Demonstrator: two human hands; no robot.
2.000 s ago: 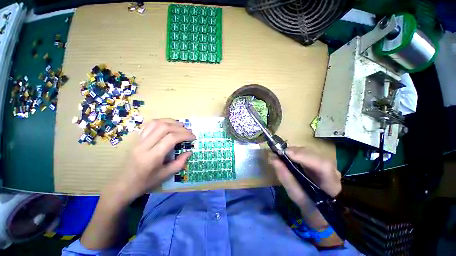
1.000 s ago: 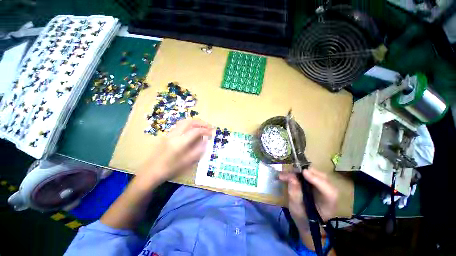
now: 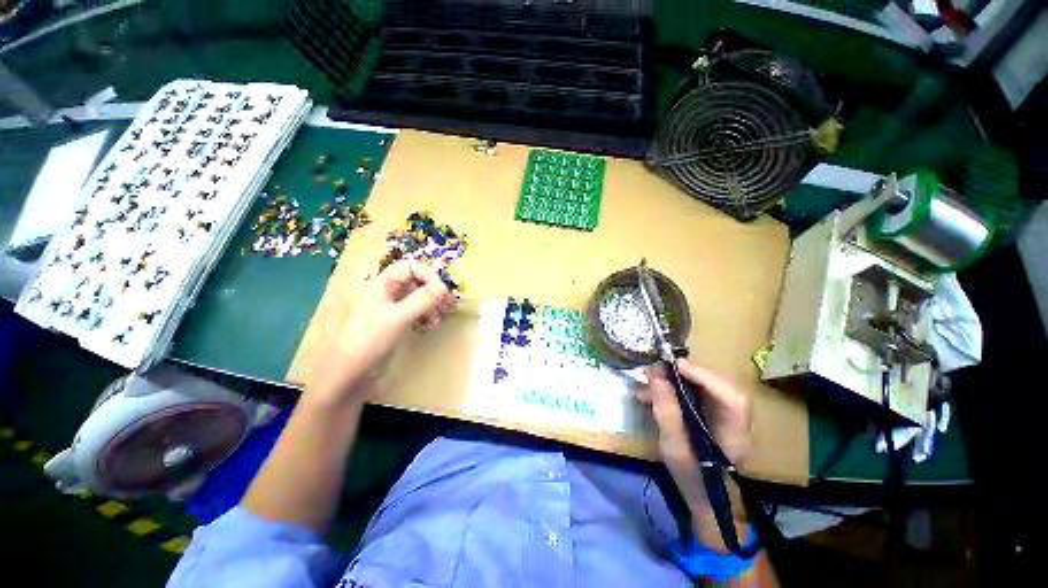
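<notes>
My right hand (image 3: 703,416) holds the black soldering iron (image 3: 699,446), its metal tip over the brown bowl (image 3: 678,301) of silver-white bits. My left hand (image 3: 402,308) is at the lower edge of the loose pile of small components (image 3: 428,238), thumb and fingers drawn together. Dark bits show by its fingertips; whether it grips one is unclear. The green circuit board panel (image 3: 569,333) lies on a white sheet (image 3: 488,385), left of and below the bowl, with black parts along its left side. Glare washes out its lower part.
A second green panel (image 3: 561,190) lies farther up the cardboard (image 3: 517,255). The solder feeder (image 3: 814,301) with its wire spool (image 3: 945,227) stands right. A round fan (image 3: 732,144) and black trays (image 3: 506,71) are behind. Scattered components and a white component tray (image 3: 172,207) are left.
My left hand has moved off the panel, up and left to the component pile. The iron stays in my right hand at the bowl. The camera view has shifted and shows more of the bench.
</notes>
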